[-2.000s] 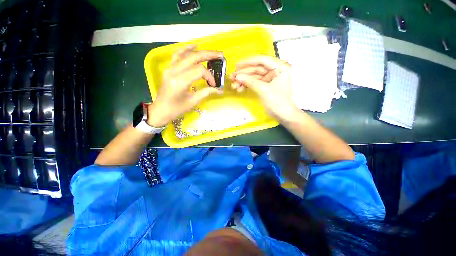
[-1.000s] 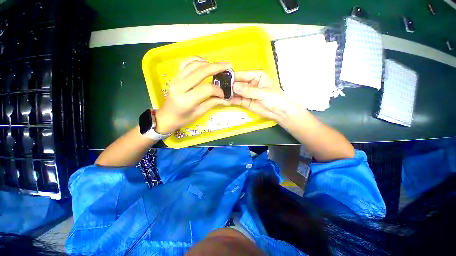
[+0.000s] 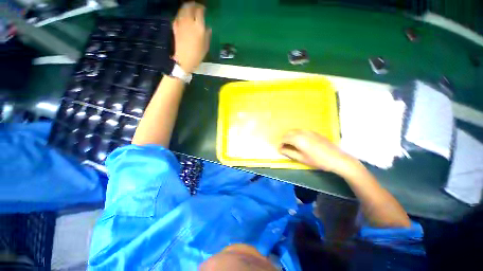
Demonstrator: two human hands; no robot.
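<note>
The yellow tray [image 3: 275, 87] lies on the near edge of the green belt; small loose parts in it are washed out by glare. My left hand [image 3: 191, 39], with a wristwatch, is stretched out at the far edge of the black trays, beyond the white line. It is blurred, and whether it holds a housing is hidden. My right hand [image 3: 307, 149] is low over the yellow tray's right part with fingers bent down; whether it holds a tiny part cannot be seen. Dark housings [image 3: 298, 56] sit spaced along the belt.
Black blister trays [image 3: 114, 90] are stacked at left. White sheets [image 3: 370, 124] lie right beside the yellow tray, with pale textured pouches [image 3: 431, 119] farther right. A blue sleeve [image 3: 42, 164] of another person shows at far left.
My left hand has left the tray area and reached far forward and left; the housing no longer shows between my hands. My right hand has dropped low over the yellow tray. The view has shifted and tilted.
</note>
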